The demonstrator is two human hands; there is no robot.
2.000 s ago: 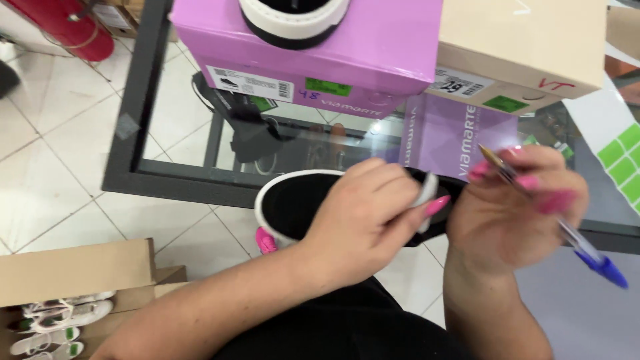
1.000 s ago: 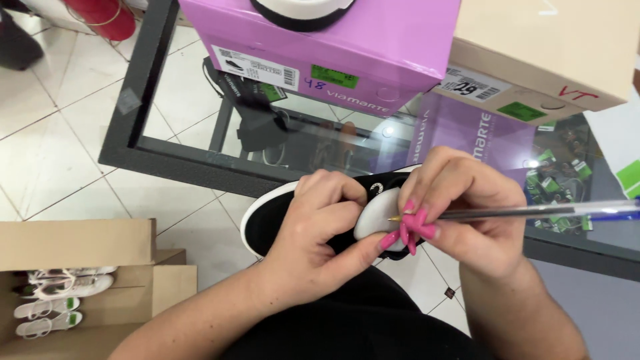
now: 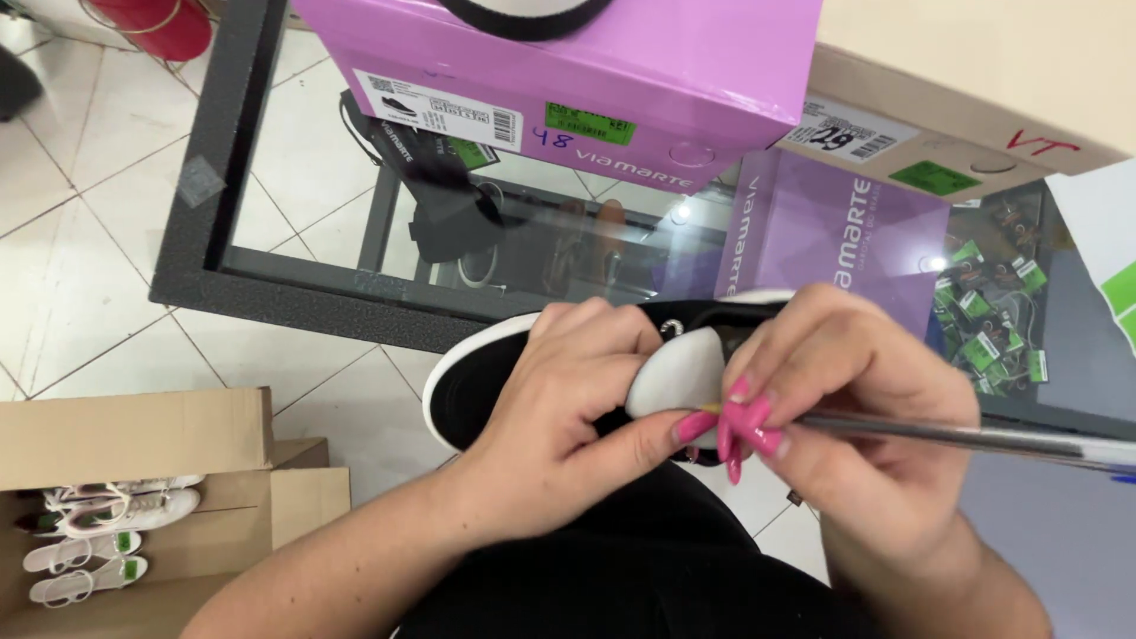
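A black shoe with a white sole point(image 3: 466, 390) is held over my lap at the front edge of the glass table. My left hand point(image 3: 572, 408) grips it from above, thumb against a pale grey rounded piece point(image 3: 679, 373) at the shoe's opening, perhaps its tongue or lining. My right hand point(image 3: 852, 417) pinches a clear-barrelled ballpoint pen point(image 3: 958, 435) near its tip, close to the left thumb. The tip meets the edge of the pale piece; whether it marks it, I cannot tell. My fingers partly hide the shoe.
A purple shoebox point(image 3: 568, 80), with part of another shoe point(image 3: 528, 18) on top, and a beige box point(image 3: 967, 89) stand on the glass table point(image 3: 293, 288). Green-tagged items point(image 3: 985, 328) lie at right. An open carton point(image 3: 133, 435) of shoes is at lower left; a red bucket point(image 3: 169, 27) stands beyond.
Two seconds ago the pen pointed up and left, away from the shoe. My right hand has since brought its tip down to the pale piece, beside my left thumb.
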